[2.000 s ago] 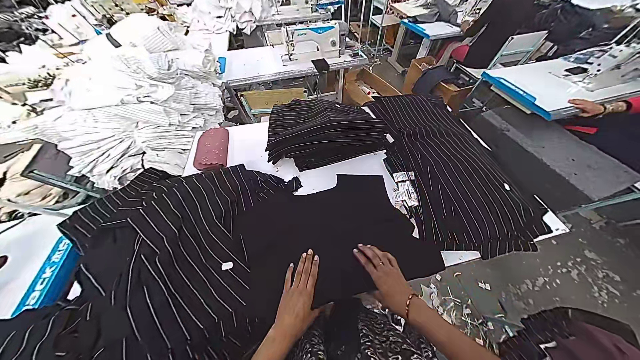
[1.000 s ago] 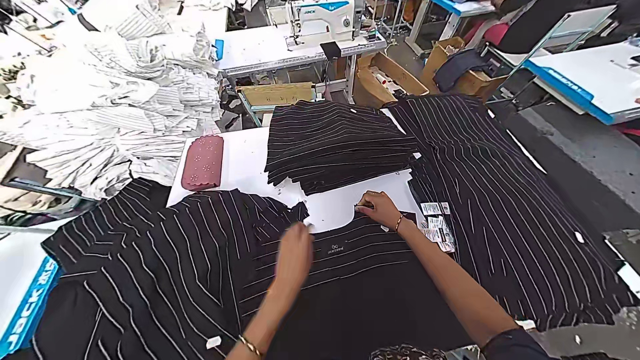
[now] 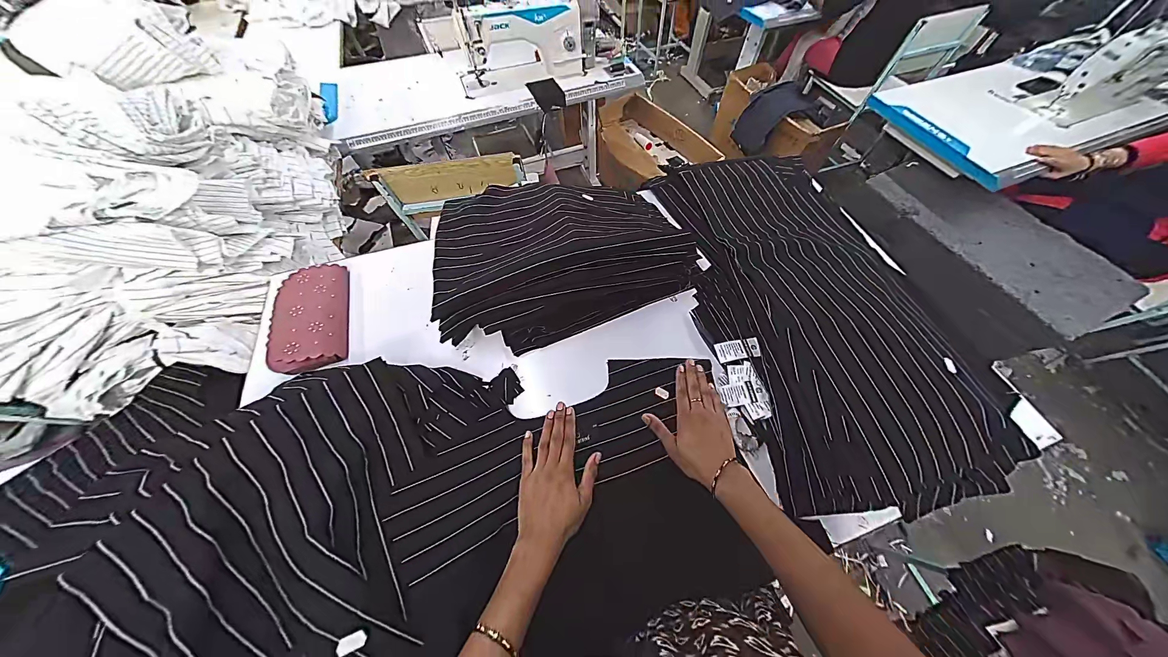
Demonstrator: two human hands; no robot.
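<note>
My left hand (image 3: 552,484) lies flat, fingers spread a little, on a black garment panel (image 3: 675,529) with a white-striped band along its top. My right hand (image 3: 695,427) rests flat on the same band near its right corner, beside a small white sticker (image 3: 662,392). Just right of it are several printed care labels (image 3: 744,383). Beyond my hands is a stack of black striped pieces (image 3: 557,265). A long pile of striped panels (image 3: 821,328) lies to the right, and more striped fabric (image 3: 274,493) spreads to the left.
A pink case (image 3: 308,319) sits on the white table (image 3: 383,310). White striped garments (image 3: 164,201) are heaped at left. A sewing machine (image 3: 529,41) and cardboard boxes (image 3: 648,137) stand beyond. At right, a co-worker's hand (image 3: 1058,160) rests on another machine table (image 3: 985,109).
A striped band with a small print now shows where the panel was plain black two seconds ago. Both hands, raised at the neckline a second ago, now lie flat on it.
</note>
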